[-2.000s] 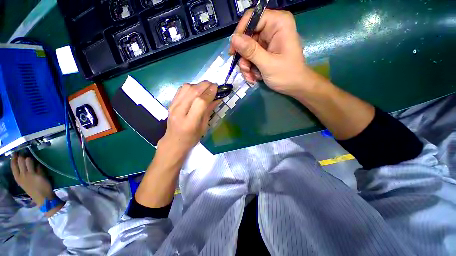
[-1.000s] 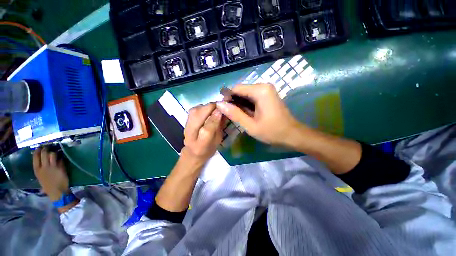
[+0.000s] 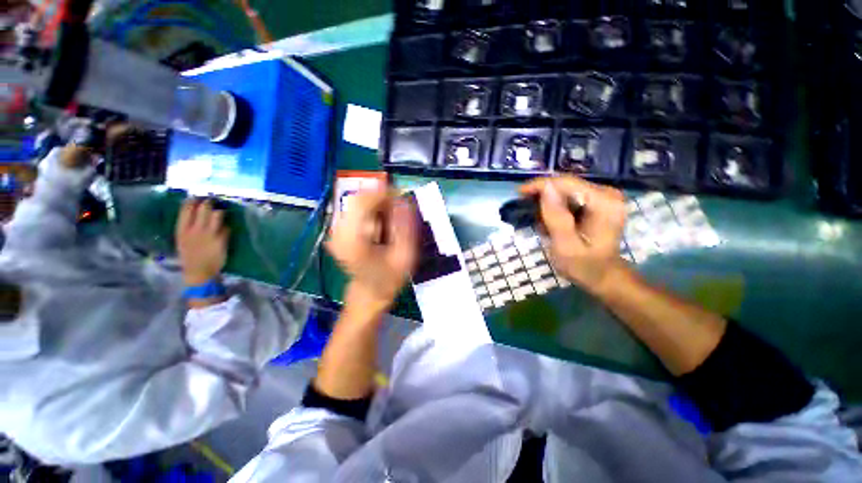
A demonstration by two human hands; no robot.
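Observation:
My right hand (image 3: 586, 236) grips a small dark rounded item (image 3: 519, 212), perhaps a watch case, above the sheet; tweezers cannot be made out clearly. My left hand (image 3: 371, 243) is blurred, with curled fingers, over the lower part of the orange-framed fixture (image 3: 346, 177); whether it holds anything cannot be told. A sheet with rows of pale adhesive pieces (image 3: 510, 269) lies below and beside my right hand, which covers its middle. A white strip (image 3: 452, 307) and a dark sheet (image 3: 438, 263) lie between my hands.
A black blister tray (image 3: 586, 174) holding watch cases lies beyond my hands. A second black tray (image 3: 832, 141) is at far right. A blue machine (image 3: 298, 132) with cables stands left, near a white paper square (image 3: 362, 125). Another person's hand (image 3: 200, 236) is beside it.
My hands, together a second ago, are apart: the left has moved left to the fixture, the right stays over the sheet. More of the sheet shows. The view has shifted left.

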